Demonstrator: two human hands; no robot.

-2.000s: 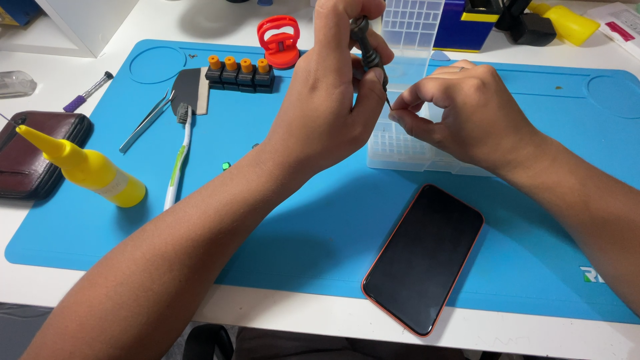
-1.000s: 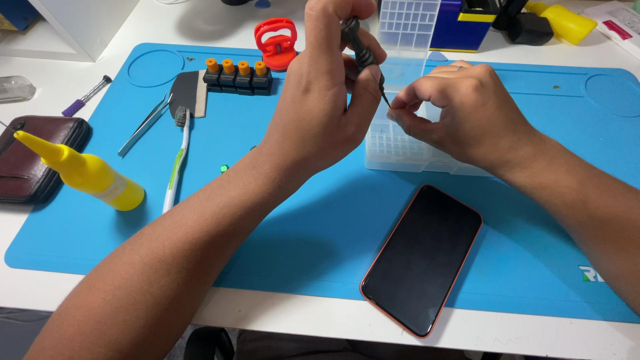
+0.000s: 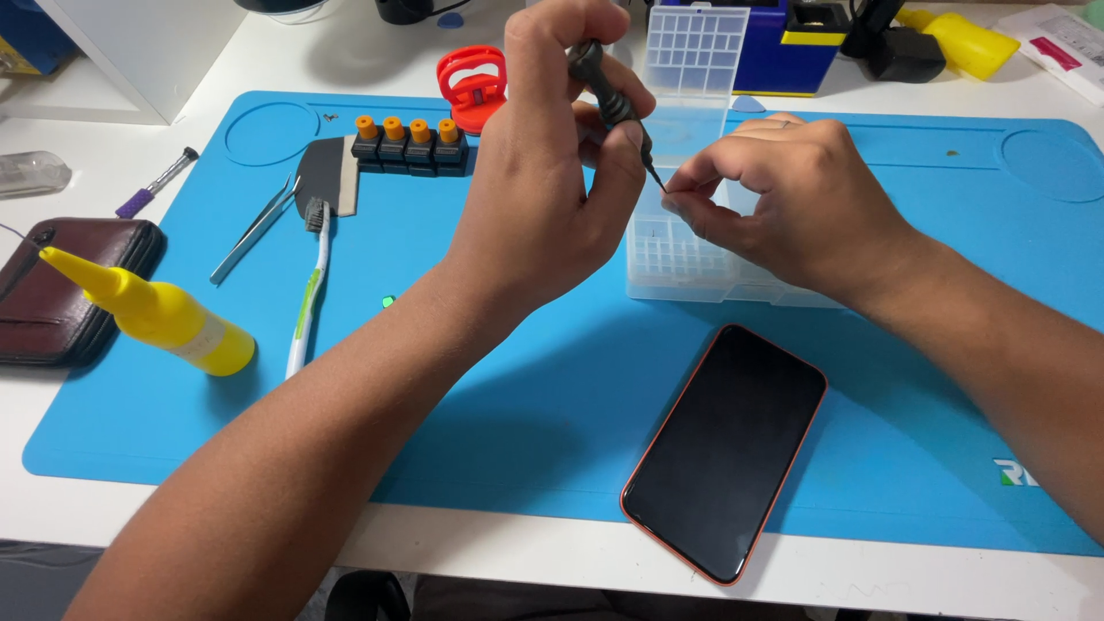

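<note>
My left hand (image 3: 561, 147) holds a dark precision screwdriver (image 3: 614, 105), its thin tip slanting down to the right. The thumb and index finger of my right hand (image 3: 768, 194) are pinched together at that tip; whatever they may hold is too small to make out. Under and behind my hands lies a clear plastic compartment box (image 3: 681, 280), its gridded lid raised at the back. A smartphone (image 3: 726, 453) with an orange-red frame rests on the blue mat (image 3: 517, 414), dark screen up, nearer the front edge.
At the left are a yellow bottle (image 3: 172, 319), a toothbrush (image 3: 310, 289), tweezers (image 3: 252, 233) and a maroon case (image 3: 65, 293). Behind stand black clamps with orange knobs (image 3: 407, 147), a red suction cup (image 3: 474, 90) and a blue-and-yellow device (image 3: 776, 52).
</note>
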